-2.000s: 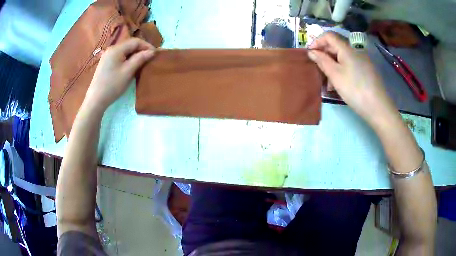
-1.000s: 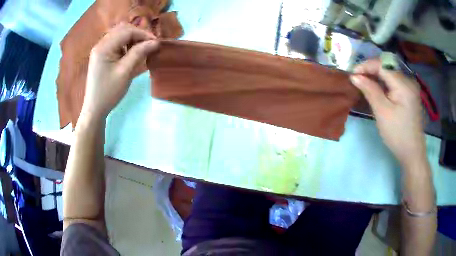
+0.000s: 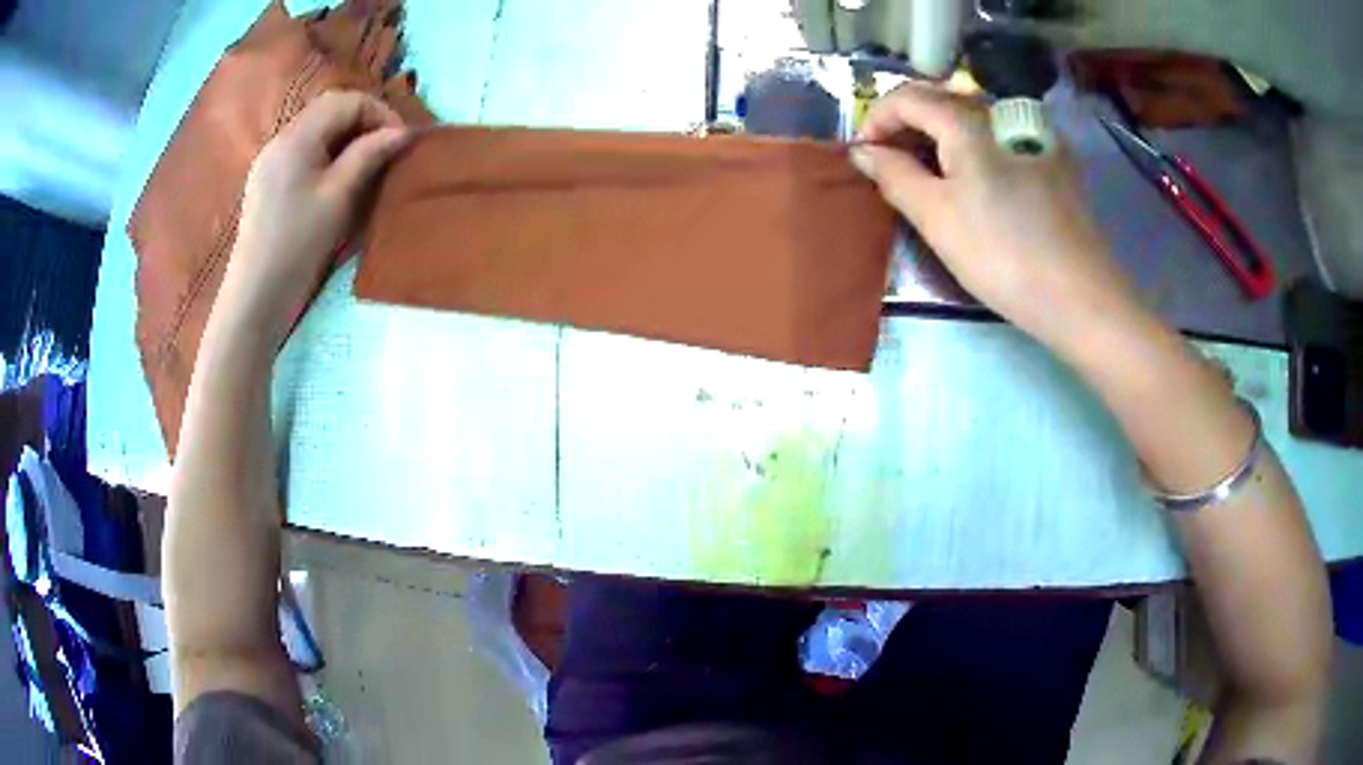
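A rust-brown fabric panel (image 3: pixel 628 239) is stretched out flat between my hands, its long upper edge nearly level and its lower edge slanting down to the right. My left hand (image 3: pixel 317 187) pinches its upper left corner between thumb and fingers. My right hand (image 3: pixel 979 194) pinches its upper right corner, in front of the machine's metal bed. The needle area is mostly hidden behind my right hand.
A pile of brown cut pieces (image 3: pixel 195 239) lies at the left, partly behind my left arm. Red-handled snips (image 3: pixel 1196 209) and a brown scrap (image 3: pixel 1158 90) lie right of the machine. A dark flat rectangle, maybe a phone (image 3: pixel 1320 366), is at the right edge of the pale table (image 3: pixel 658 463).
The panel and both hands went right and tilted in view, then came back left and nearly level. The camera view shifted too. Both hands still hold the panel's upper corners.
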